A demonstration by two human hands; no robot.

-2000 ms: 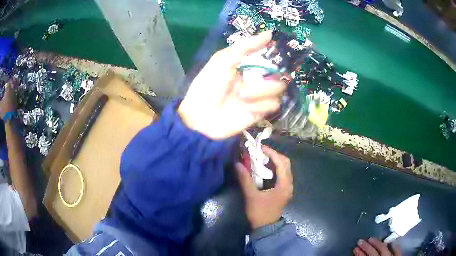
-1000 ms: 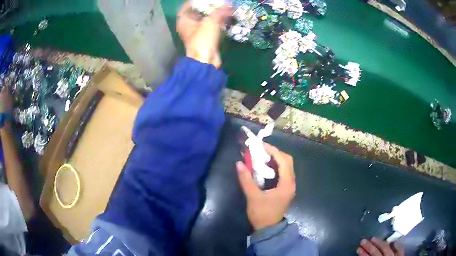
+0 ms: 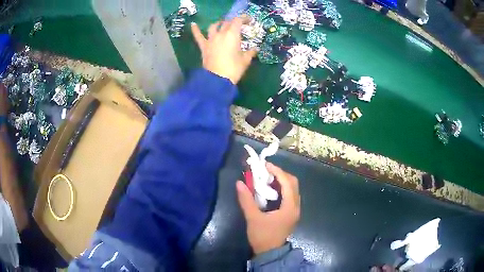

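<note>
My left hand [image 3: 224, 52] is over the green belt with its fingers apart, its fingertips at the left edge of a pile of wired board assemblies [image 3: 297, 64]. It holds nothing that I can see. One assembly with a white part [image 3: 178, 20] lies apart on the belt, left of this hand. My right hand [image 3: 273, 212] is above the dark bench, closed around a hand tool wrapped in white [image 3: 261, 178]. A red part shows at the tool's left side, and loose white ends stick up. The tool's tip is hidden.
A grey post [image 3: 140, 45] stands left of my left hand. A cardboard tray [image 3: 109, 154] holds a yellow ring [image 3: 60, 196] and a dark stick. More assemblies lie behind it. A neighbour's arm is at far left. A white scrap [image 3: 422, 241] lies at lower right beside another person's fingers.
My left hand first moved up and left with a white item, then back right to the pile, now without it. An assembly now shows left of it. My right hand keeps the tool.
</note>
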